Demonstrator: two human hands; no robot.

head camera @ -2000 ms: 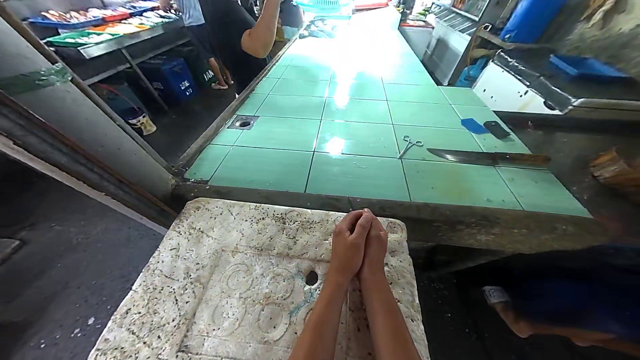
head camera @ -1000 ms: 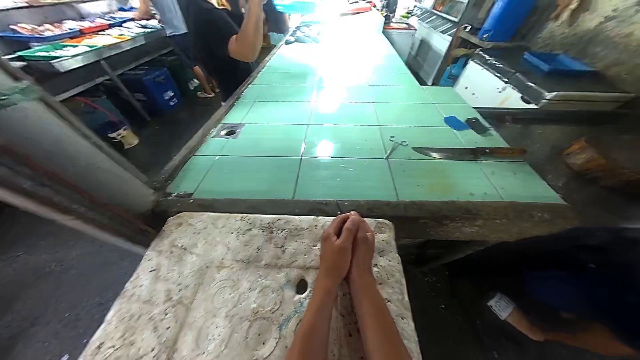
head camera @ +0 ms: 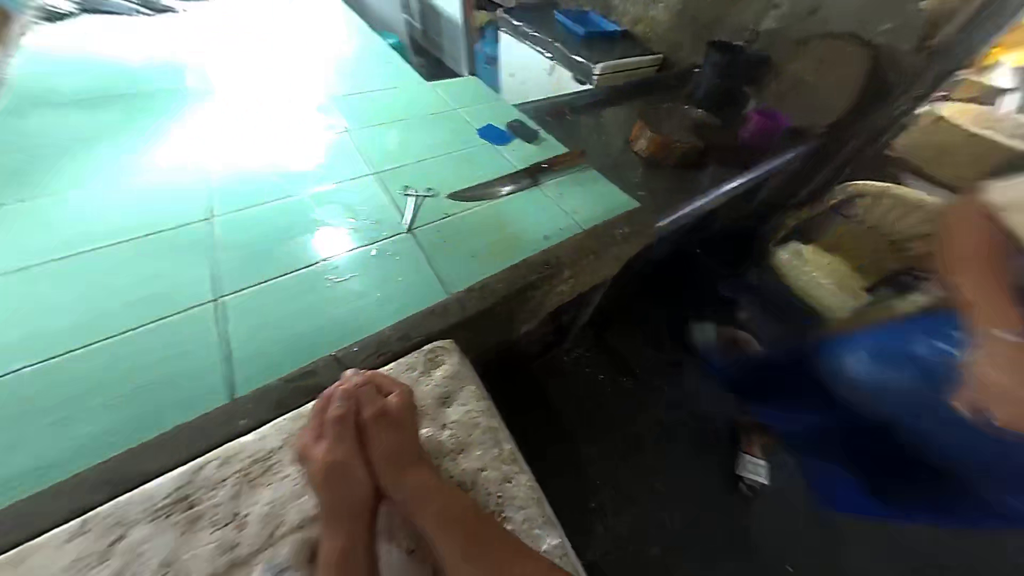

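Observation:
My left hand [head camera: 340, 444] and my right hand [head camera: 390, 428] are pressed together, resting on a worn whitish foam box lid [head camera: 472, 432]. No object shows in either; each is against the other, and the palms are hidden. Beyond them is a green tiled counter [head camera: 320, 296]. On its tiles lie a pair of scissors [head camera: 412, 206], partly washed out by glare, and a large knife [head camera: 504, 186] with a brown wooden handle. Behind the knife are a blue flat piece [head camera: 495, 134] and a dark oblong piece [head camera: 523, 130].
At the right a person's arm [head camera: 980, 280] reaches down beside blue cloth or plastic [head camera: 888, 368] and a round basket-like container [head camera: 872, 196]. A wooden block [head camera: 664, 142] sits on a dark surface past the counter. A blue tray [head camera: 590, 23] lies on a white unit farther back.
The view has swung right and down, bringing the basket-like container and the person's arm into sight. My hands stay pressed together on the foam lid.

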